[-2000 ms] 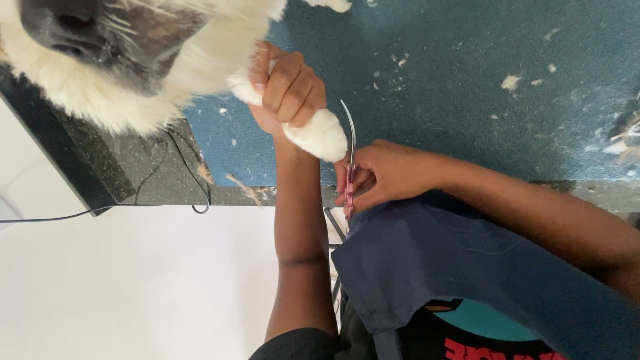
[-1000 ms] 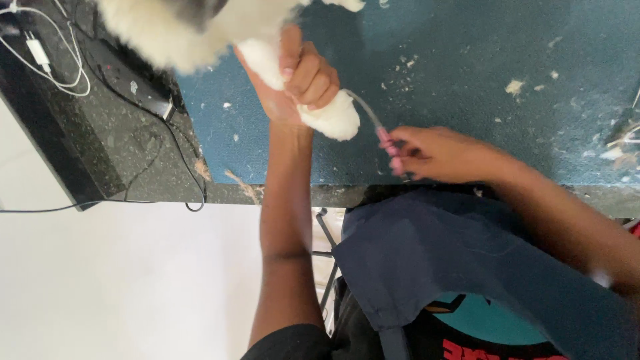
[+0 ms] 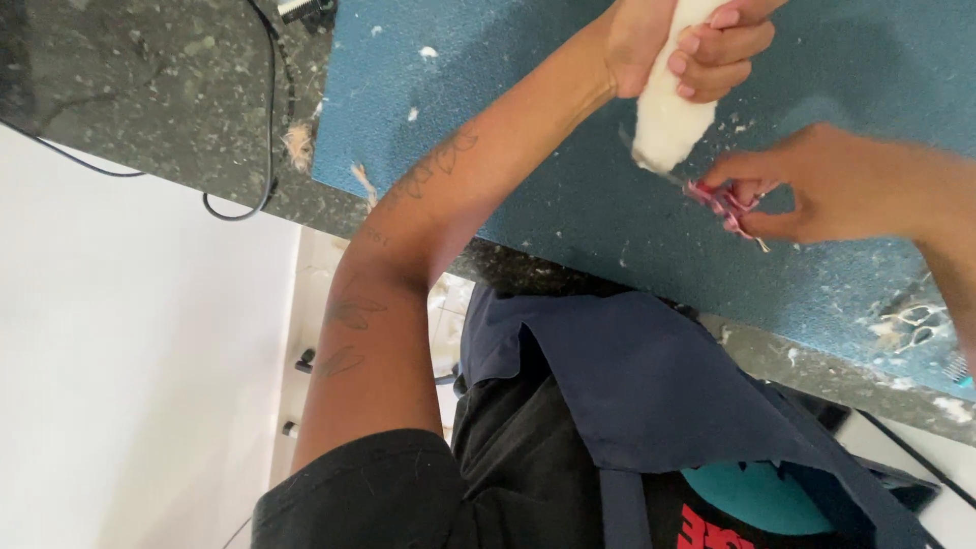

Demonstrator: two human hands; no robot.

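Observation:
My left hand (image 3: 705,57) is closed around a white furry dog's leg (image 3: 675,126) at the top of the view, with the paw end pointing down toward me. A pair of pink-handled scissors (image 3: 724,202) is in my right hand (image 3: 831,187), just below and right of the paw. The blades are blurred and lie at the paw's tip, partly behind it. The rest of the animal is out of view now.
A blue mat (image 3: 572,183) with bits of cut fur covers a speckled stone counter (image 3: 152,99). A black cable (image 3: 271,114) runs over its left part. Another pair of scissors (image 3: 915,328) lies at the right, near a comb (image 3: 957,370).
The animal's head and body fur, seen earlier, have left the view, which has shifted. The scissors, apart from the paw one second ago, are now at its tip.

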